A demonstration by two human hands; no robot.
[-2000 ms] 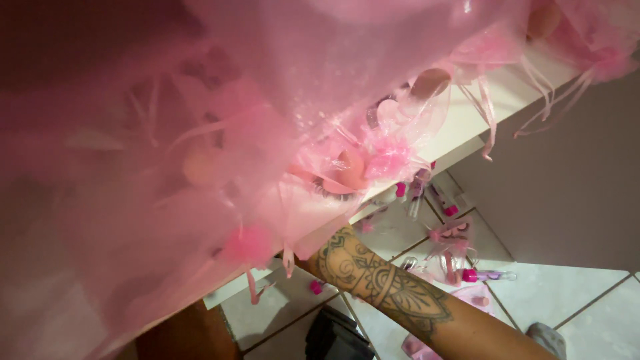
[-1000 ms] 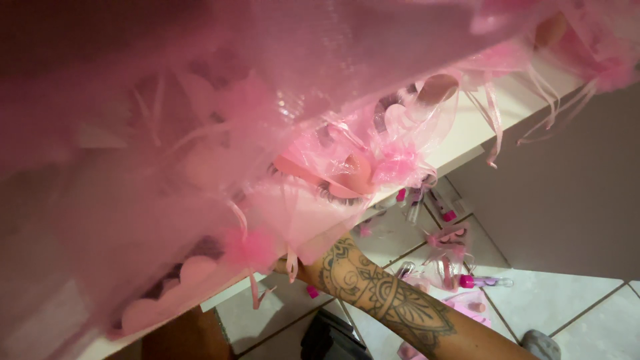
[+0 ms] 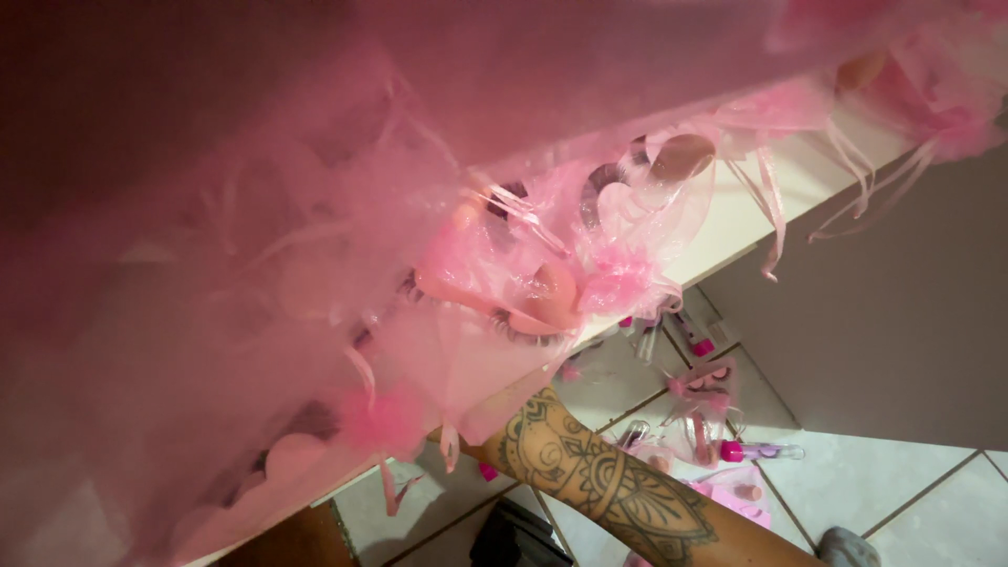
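From the lower right my tattooed forearm (image 3: 614, 488) reaches beneath the edge of a white shelf or tabletop (image 3: 728, 228). Of my right hand (image 3: 466, 447), only a part near the wrist shows; its fingers are hidden behind the edge and sheer pink fabric. What it holds cannot be seen. My left hand is out of view. Over the white surface lie sheer pink drawstring bags (image 3: 654, 213) with false eyelashes (image 3: 524, 337) and pale pink shapes inside. Pink fluffy puffs (image 3: 618, 279) and thin ribbons (image 3: 772, 213) hang at their edges. Blurred pink fabric covers the upper left.
Below, on the white tiled floor (image 3: 890, 488), lie clear tubes with magenta caps (image 3: 732, 451), small pink bags (image 3: 709, 390) and a black object (image 3: 516, 535). A grey panel (image 3: 890, 315) stands at the right. Grey fabric (image 3: 846, 547) shows at the bottom right.
The blurred pink fabric has shifted, and pale pink shapes at the lower left, veiled two seconds ago, now show. My right forearm stays reaching under the white edge.
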